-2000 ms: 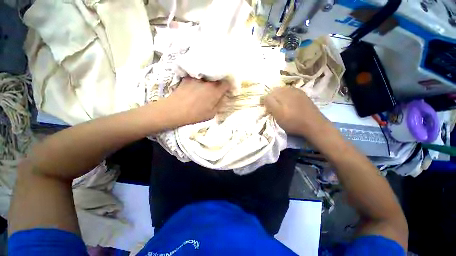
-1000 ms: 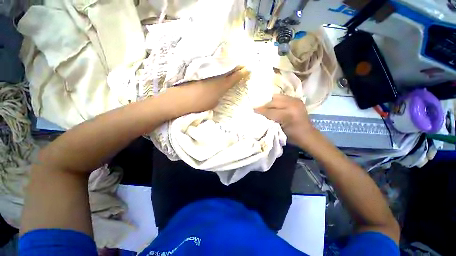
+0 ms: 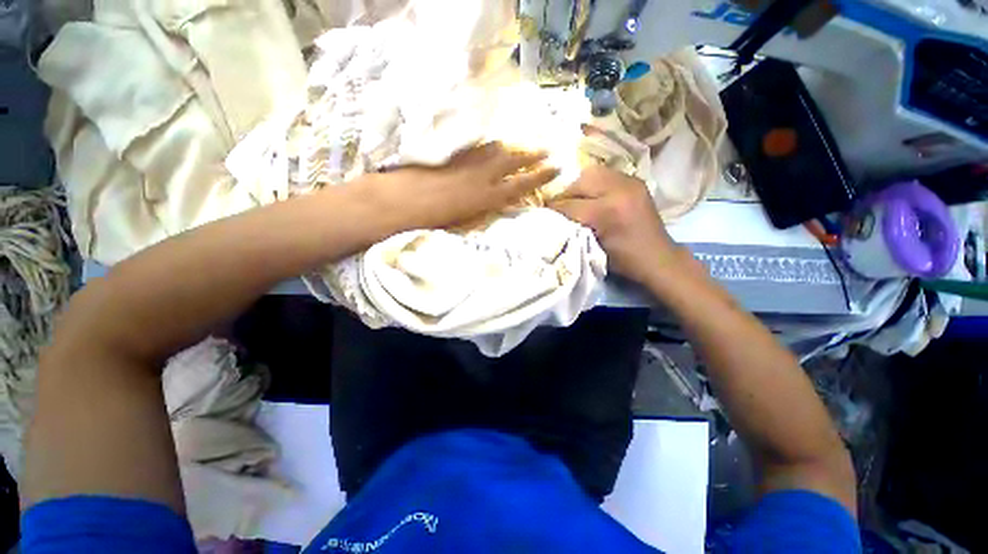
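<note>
A cream garment (image 3: 455, 284) lies bunched on the machine table in front of me, its lower folds hanging over the front edge. Its shirred panel (image 3: 330, 124) shows rows of puckers at the left. My left hand (image 3: 482, 186) lies on the cloth below the needle area, fingers spread and pointing right. My right hand (image 3: 612, 211) holds the garment at its right side, fingertips close to my left fingertips. Strong glare hides the needle and the cloth edge there.
The sewing machine (image 3: 856, 87) stands upper right, with a black pouch (image 3: 788, 143) and a purple ring (image 3: 915, 231) beside it. A ruler strip (image 3: 769, 267) runs along the table edge. More cream cloth (image 3: 141, 130) lies left. Loose strands (image 3: 33, 243) hang at far left.
My left hand has flattened, its fingers spreading over the puckers towards my right hand. The garment's lower folds have moved up a little. My right hand has moved slightly up and keeps hold.
</note>
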